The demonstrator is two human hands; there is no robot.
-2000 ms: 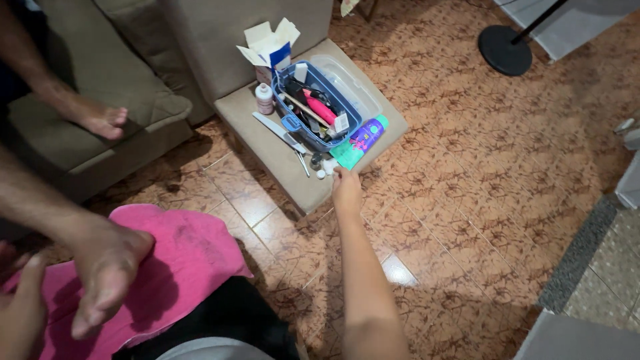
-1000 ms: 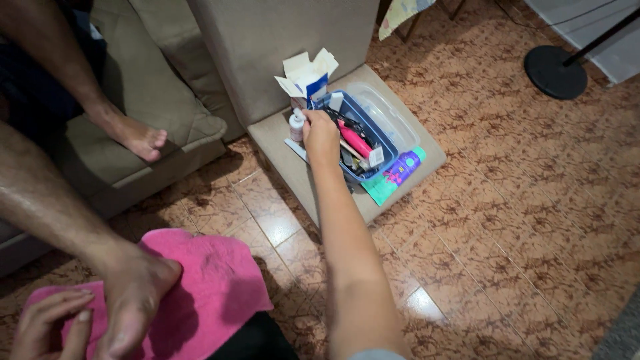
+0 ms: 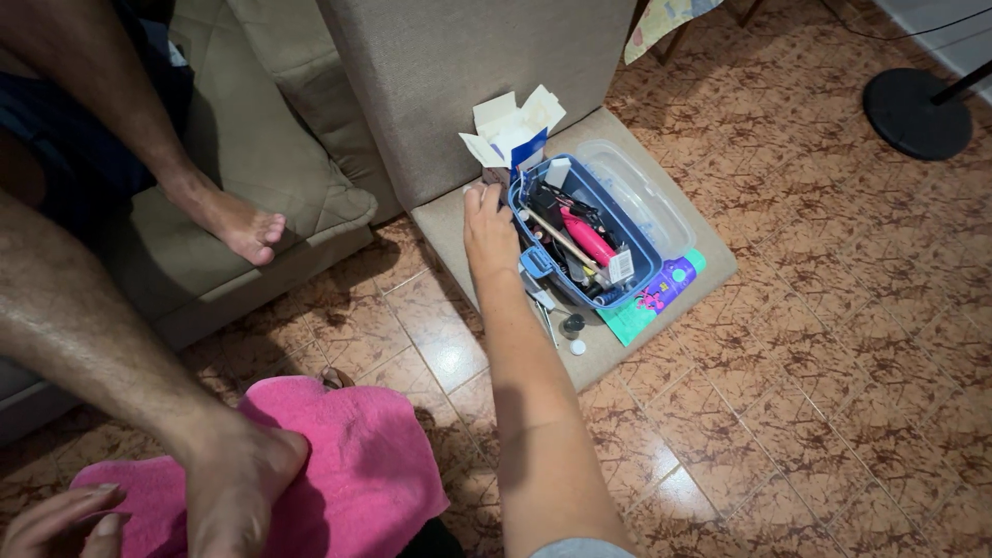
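Note:
My right hand (image 3: 490, 229) is over the beige chair seat (image 3: 697, 267), fingers bent, between a blue plastic box (image 3: 655, 260) of tools and an opened white-and-blue carton (image 3: 504, 139). Its fingers hide the spot by the carton; whether they grip anything I cannot tell. Inside the blue box lie a pink handled device (image 3: 587, 236), a wooden stick and a black cord. At the lower left, my left hand (image 3: 70, 523) has its fingers apart beside another person's foot (image 3: 232, 496), which rests on a pink towel (image 3: 372, 449).
A clear lid (image 3: 643, 194) and a green-and-purple packet (image 3: 655, 298) lie beside the box. Near the seat's front are metal tools (image 3: 546, 314), a small dark jar (image 3: 573, 324) and a white cap (image 3: 577, 348). The person's other foot (image 3: 240, 225) rests on a sofa (image 3: 256, 155). A black round stand base (image 3: 917, 114) stands on the tiles.
My right hand has moved from the seat's front corner to beside the carton. A small white bottle seen there earlier is now hidden or covered. My left hand stays by the foot.

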